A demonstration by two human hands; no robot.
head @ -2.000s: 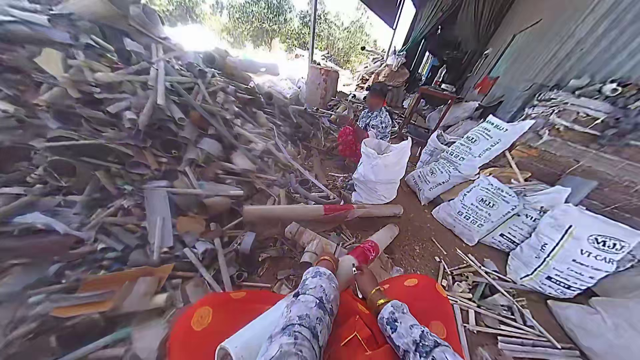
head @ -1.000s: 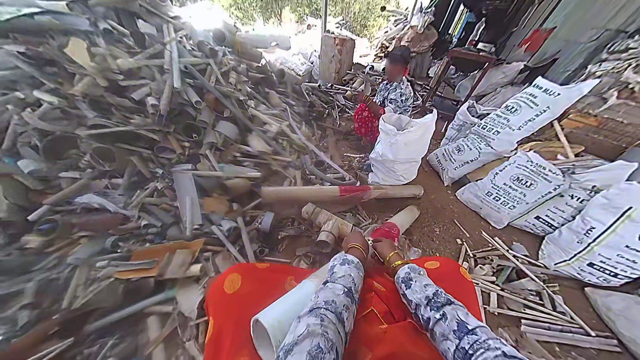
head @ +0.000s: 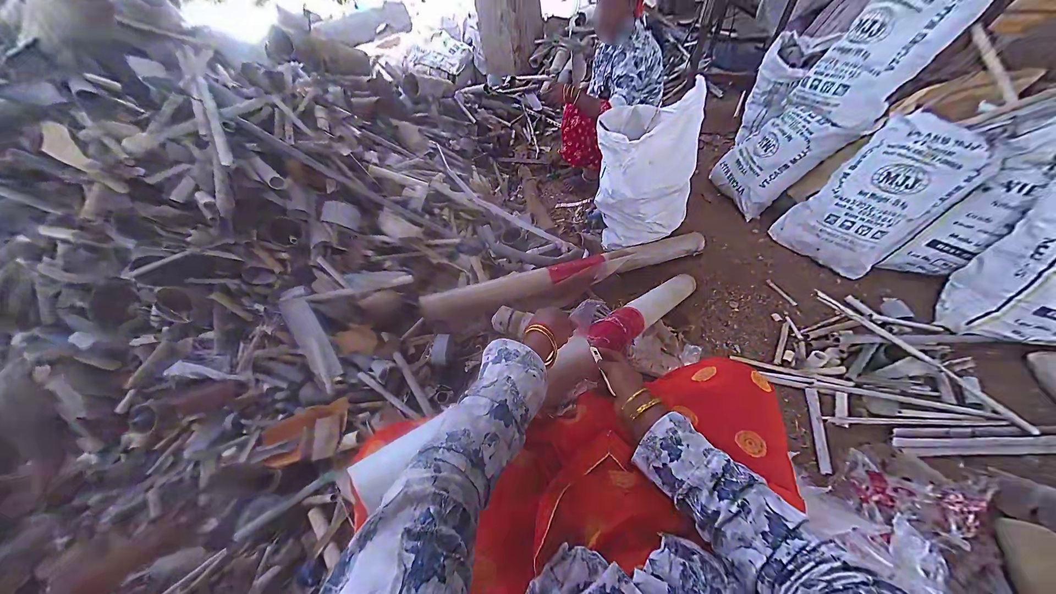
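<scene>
A cardboard tube (head: 665, 299) with a red band (head: 616, 328) lies across my lap, pointing away to the right. My left hand (head: 551, 327) is closed around its nearer part. At the band, my right hand (head: 617, 375) holds a thin pale blade-like tool (head: 602, 371) against the tube. Clear plastic film is bunched beside the band. Just beyond lies another long tube (head: 487, 299), also with a red band and loose film. A wide white tube (head: 396, 458) rests under my left forearm.
A large heap of tube scraps (head: 206, 272) rises on the left. Ahead, a person (head: 629, 66) sits behind an upright white sack (head: 648, 173). Printed sacks (head: 895, 190) lie at the right, with thin strips (head: 899, 363) below them and plastic film (head: 916, 511) near my right arm.
Both hands stay at the red-banded tube. The view has moved closer to the lap and the tubes. The seated person remains behind the white sack.
</scene>
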